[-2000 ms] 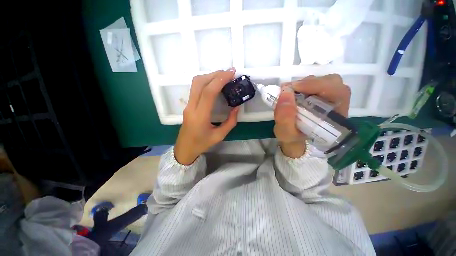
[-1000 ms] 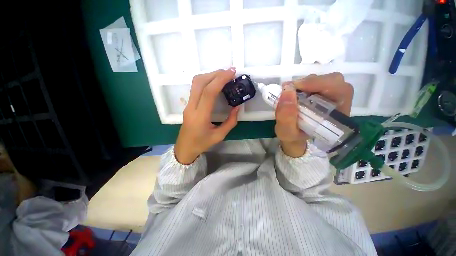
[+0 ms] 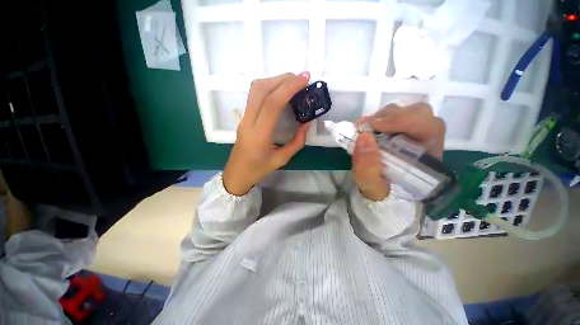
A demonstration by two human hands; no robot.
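My left hand (image 3: 264,130) holds a small black module housing (image 3: 311,101) between thumb and fingertips, its open face with white spots towards me. My right hand (image 3: 394,139) grips a dispensing syringe (image 3: 413,171), its white tip pointing left at the housing's lower right corner. Whether the tip touches the housing I cannot tell. A green adapter (image 3: 459,193) sits on the syringe's rear, with a pale looped hose (image 3: 563,209) leaving it. Both hands are above the front edge of the white compartment tray (image 3: 254,82).
A crumpled white wipe (image 3: 420,54) lies on the tray. Blue-handled pliers (image 3: 524,66), a green tool (image 3: 540,134) and a dark controller (image 3: 570,95) are right. A small parts tray (image 3: 464,226) is lower right. Paper slips (image 3: 159,39) and a black tray (image 3: 44,127) are left. A person's sleeve (image 3: 32,273) shows lower left.
The housing has moved slightly up and right and is turned a little. The syringe tip is now lower beside it. The tray and bench have shifted a little in the picture.
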